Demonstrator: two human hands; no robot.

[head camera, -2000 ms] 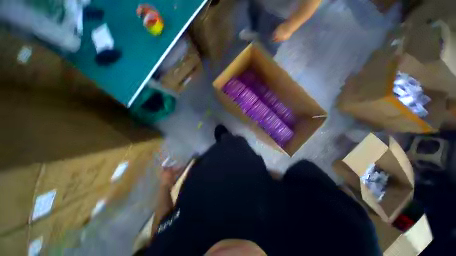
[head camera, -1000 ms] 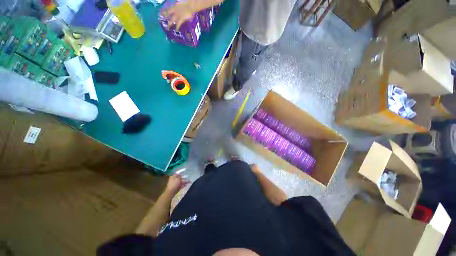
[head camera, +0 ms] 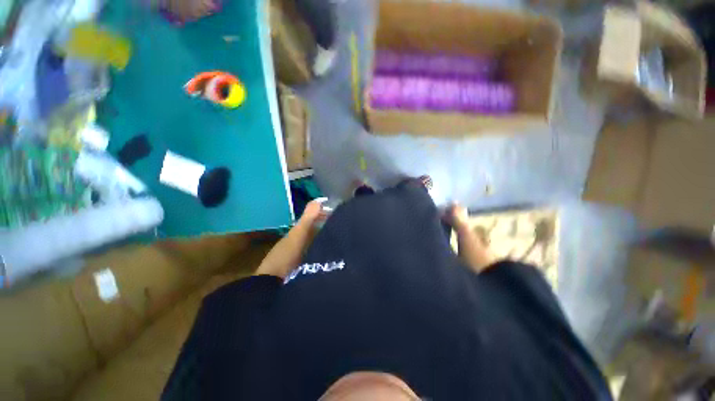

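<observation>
An open carton (head camera: 541, 70) stands on the floor in front of me, its purple retail boxes (head camera: 443, 94) packed in rows inside. My left hand (head camera: 315, 210) hangs beside my body, near the green table's front corner. It has a small white cover on a fingertip, and I see nothing in it. My right hand (head camera: 458, 216) is low at my right side, partly behind my dark shirt. Both hands are small and blurred, so their finger positions are unclear. Neither hand touches the carton.
The green table (head camera: 243, 149) at the left holds an orange and yellow tape dispenser (head camera: 218, 88), a white card and a clear roll. Large brown cartons (head camera: 47, 313) stand at lower left. A tan pallet (head camera: 509, 235) lies at right; more open cartons (head camera: 619, 47) stand beyond it.
The view has turned, so the purple-box carton now sits higher and straighter, and the pallet shows at right. My left hand remains by the table corner; my right hand remains low at my side.
</observation>
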